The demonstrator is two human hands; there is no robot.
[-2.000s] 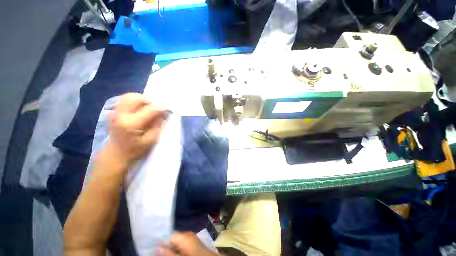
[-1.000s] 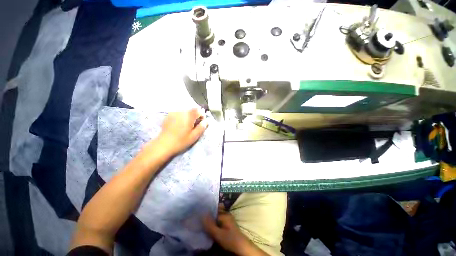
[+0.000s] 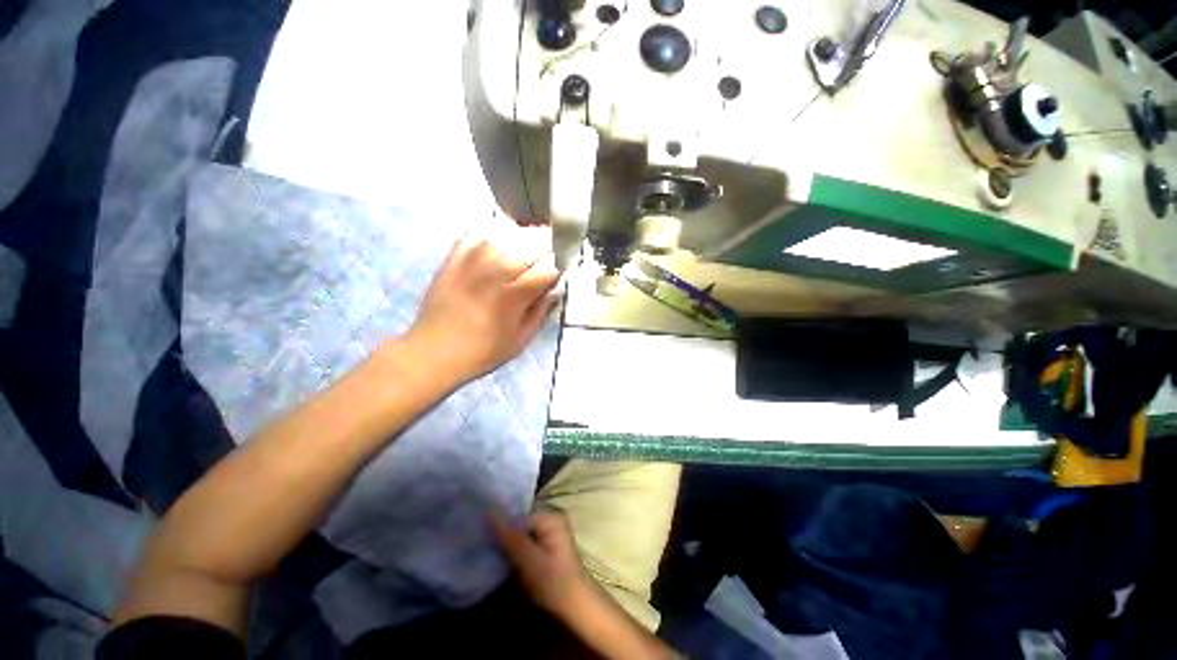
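A pale grey-blue quilted panel (image 3: 323,303) lies pale side up left of the needle, its right edge running down from the presser foot (image 3: 609,264) over the table edge. My left hand (image 3: 491,303) is on its upper right corner, fingers bunched on the fabric just left of the presser foot; the fingertips are partly hidden. My right hand (image 3: 540,548) holds the panel's lower right edge near my lap, fingers partly hidden at the cloth. The cream sewing machine head (image 3: 723,129) stands above, with a green stripe and white label.
Thread snips (image 3: 691,297) and a flat black box (image 3: 824,361) lie right of the needle. Navy and pale pieces (image 3: 155,245) are heaped at the left. A yellow-orange item (image 3: 1100,451) with dark cloth is at the right table edge. Dark cloth (image 3: 852,554) hangs below the table.
The pale piece, lifted beside navy cloth two seconds ago, now lies flat at the needle. My left hand has moved from the left to beside the presser foot. The view has moved closer.
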